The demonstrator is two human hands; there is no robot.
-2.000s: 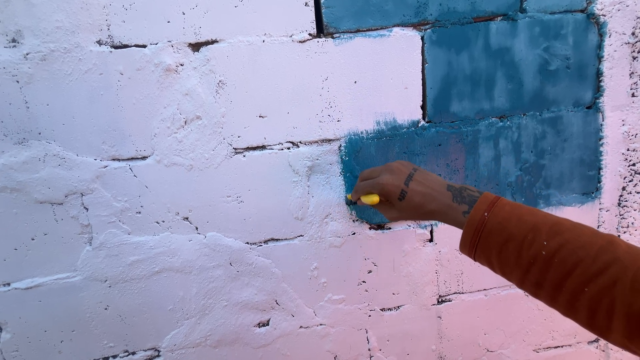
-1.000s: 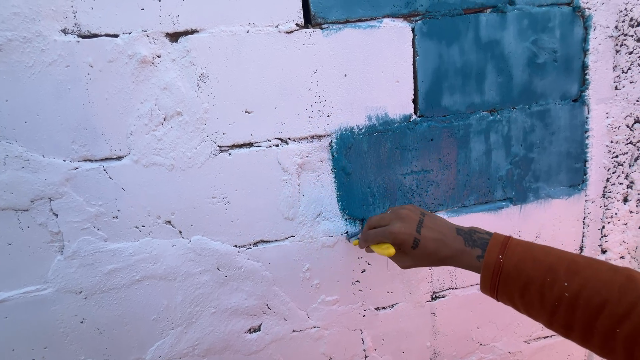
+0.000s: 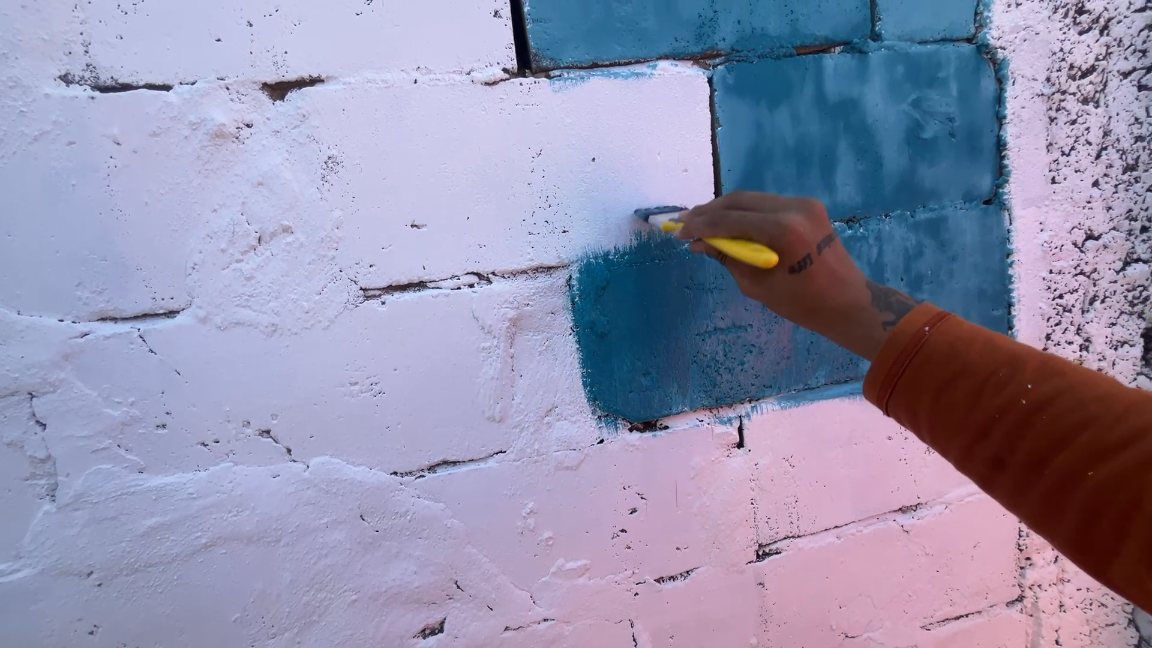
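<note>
My right hand reaches in from the right in an orange sleeve, its fingers closed on a paintbrush with a yellow handle. The brush's bristles, dark with blue paint, point left at the pale wall, just above the ragged upper edge of a blue-painted block. Whether the bristles touch the wall is hard to tell. Part of that block is hidden behind my hand and forearm. My left hand is out of view.
White-painted blocks with cracked joints spread to the left, and pinkish ones lie below. Further blue blocks are above right. A rough, dark-pitted strip runs down the right side.
My right hand with the brush first went down to the blue block's lower left corner, then up and right to above its top edge. More blue covers the block's lower left part.
</note>
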